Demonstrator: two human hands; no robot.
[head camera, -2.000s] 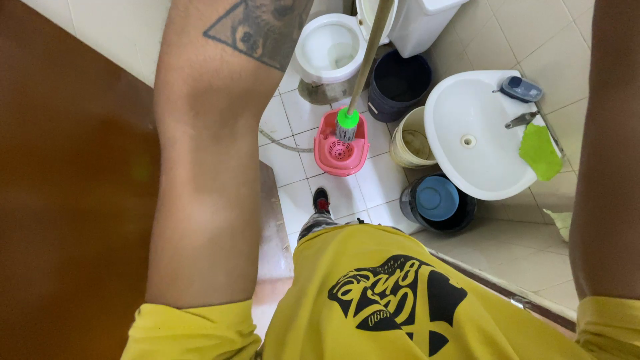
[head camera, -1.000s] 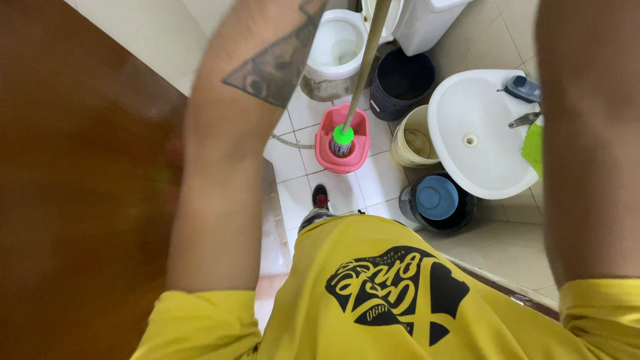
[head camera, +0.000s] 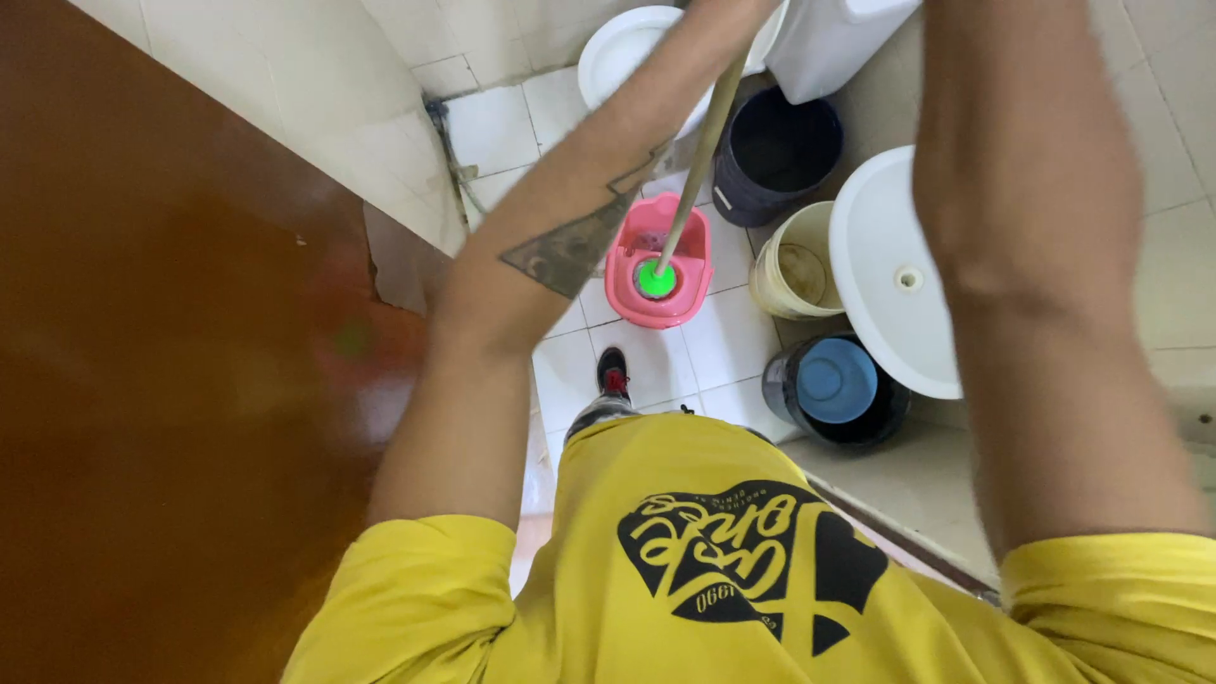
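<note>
Both my forearms reach up past the top edge of the view, so neither my left hand nor my right hand shows, and what they hold is hidden. A mop's pole (head camera: 704, 161) runs down from the top edge, beside the tattooed forearm. Its bright green mop head socket (head camera: 655, 278) sits in the round wringer of a pink mop bucket (head camera: 658, 312). The bucket stands on white floor tiles, just beyond a dark shoe with red laces (head camera: 614, 371).
A brown door (head camera: 171, 361) fills the left. At the right are a white washbasin (head camera: 883, 275), a dark bucket (head camera: 779, 152), a cream bucket (head camera: 793, 266) and a black bucket (head camera: 879, 418) holding a blue tub (head camera: 836, 380). The toilet (head camera: 622, 57) stands at the top.
The mop head has gone down into the wringer; earlier its strands showed below the green socket. The tattooed forearm has swung to the right across the view. The view has shifted somewhat.
</note>
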